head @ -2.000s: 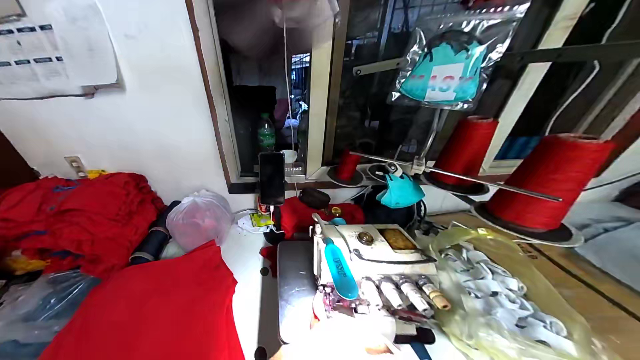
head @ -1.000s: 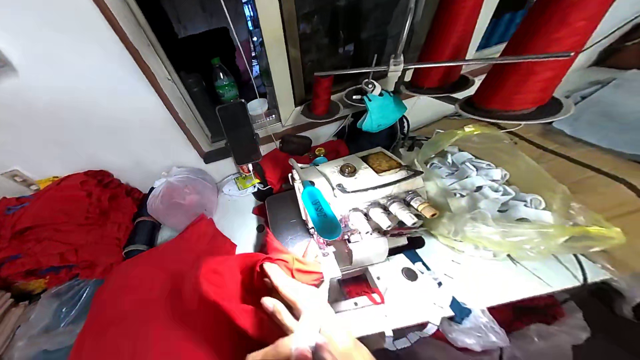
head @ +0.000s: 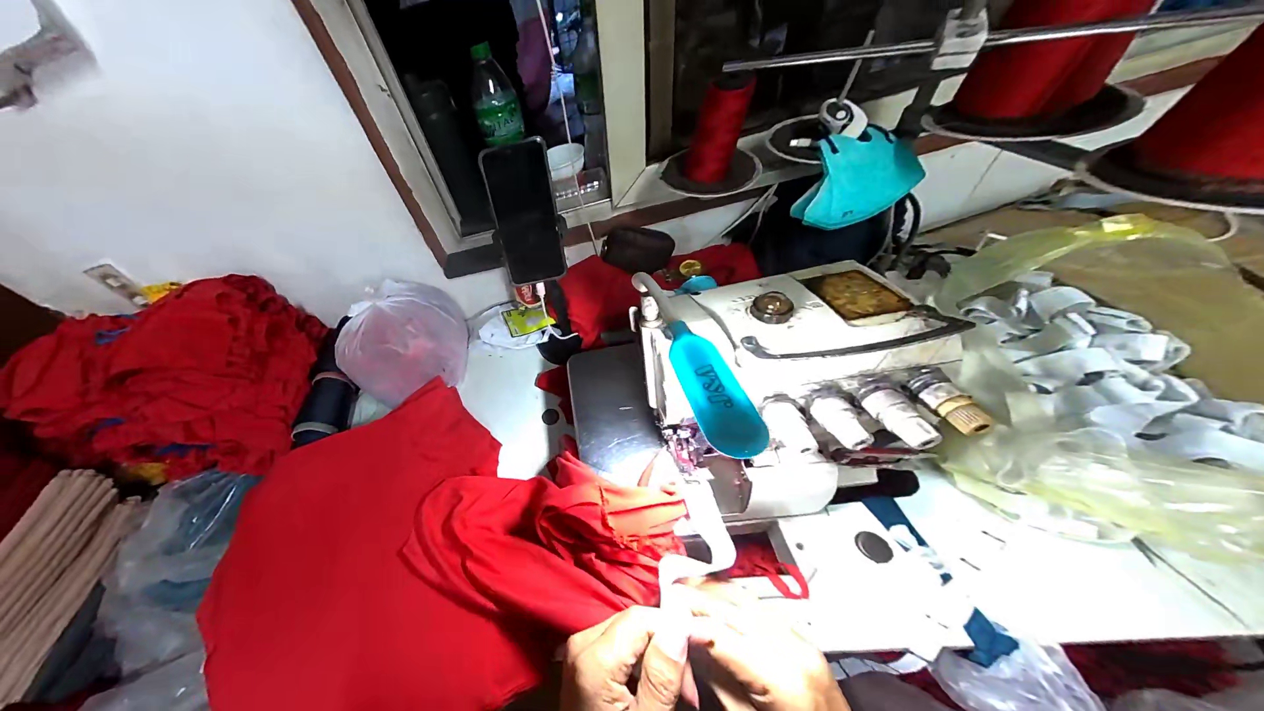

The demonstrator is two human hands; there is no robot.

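Observation:
At the bottom centre my left hand [head: 624, 654] and my right hand [head: 755, 652] meet, fingertips pinching a white elastic band [head: 713, 528]. The band runs up to the needle area of a white overlock sewing machine [head: 810, 331]. Gathered red fabric [head: 583, 523] lies left of the band, against the machine's metal plate [head: 617, 405], and spreads over the table's left part. A turquoise plastic guard [head: 718, 395] hangs on the machine's front. Bright light washes out part of my right hand.
Red thread cones [head: 719, 133] stand behind the machine. A yellowish plastic bag [head: 1066, 474] of pale elastic [head: 1086, 346] lies right. A red cloth pile [head: 197, 365] and a tied plastic bag [head: 403, 341] are left. A phone [head: 523, 212] stands upright near the window.
A second ago one hand lay on the red fabric beside the machine; now both hands are together lower down, holding the white band. The view has tilted down since the first frame.

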